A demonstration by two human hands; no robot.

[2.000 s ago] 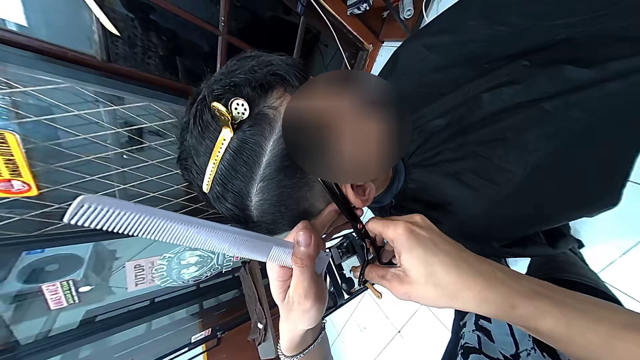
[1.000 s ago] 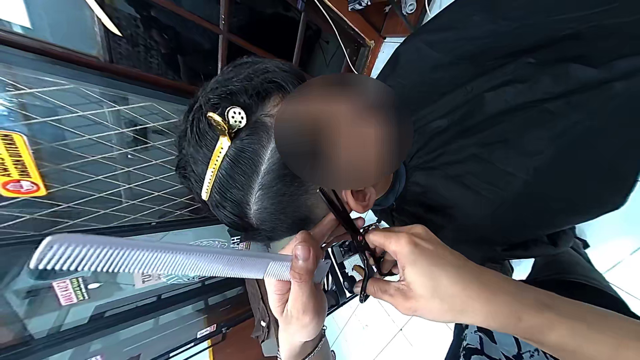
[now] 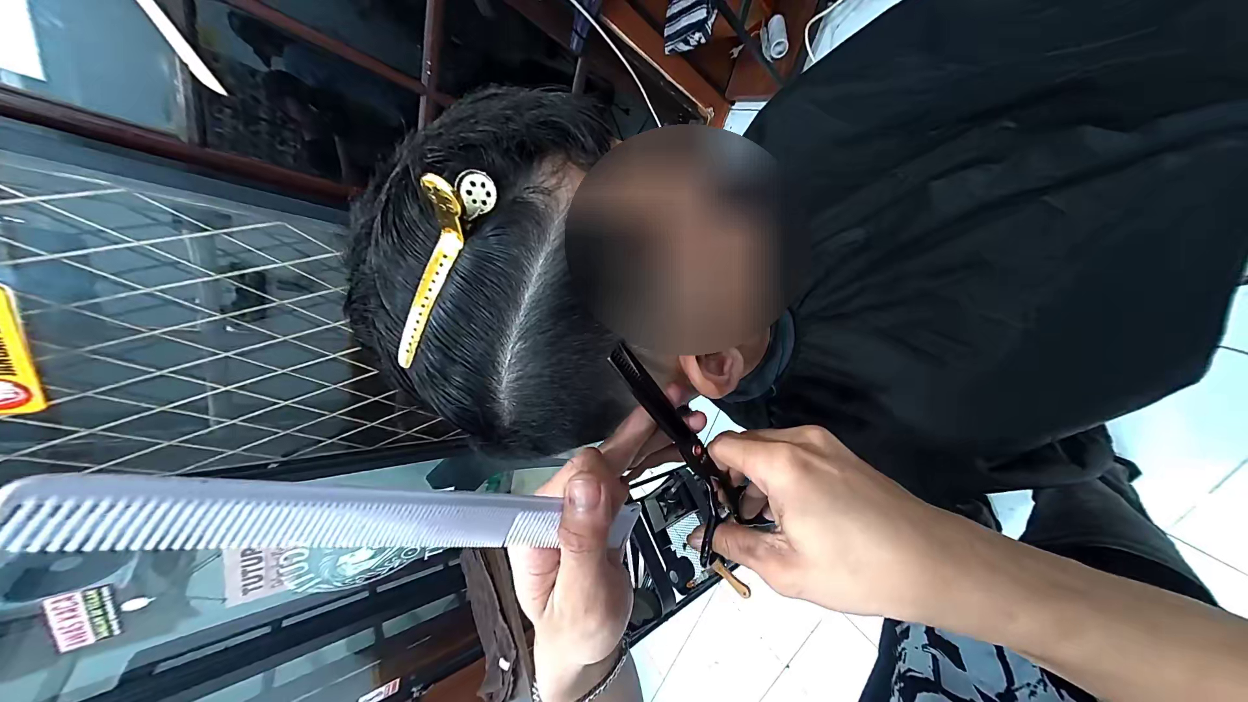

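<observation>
Black thinning scissors (image 3: 673, 419) are in my right hand (image 3: 819, 517), with thumb and fingers at the handles. The toothed blade tip lies against the short side hair, just above the ear of a seated person. My left hand (image 3: 585, 556) grips a pale comb (image 3: 292, 512) near its fine-toothed end; the comb points left. Its fingertips reach the hair beside the blades, partly hidden behind them. A golden hair clip (image 3: 431, 292) holds back the longer dark hair (image 3: 487, 283) above a clean parting. A black cape (image 3: 994, 224) covers the person's shoulders.
A glass window with a diamond lattice (image 3: 195, 292) and stickers fills the left side. Below the hands stands a dark tray (image 3: 673, 546) with tools, over a white tiled floor (image 3: 770, 643). A wooden shelf (image 3: 751, 73) is at the top, and a brown cloth (image 3: 497, 614) hangs beside my left wrist.
The comb in my left hand has swung from a slant to nearly level in the view. The scissors stay in my right hand beside the ear.
</observation>
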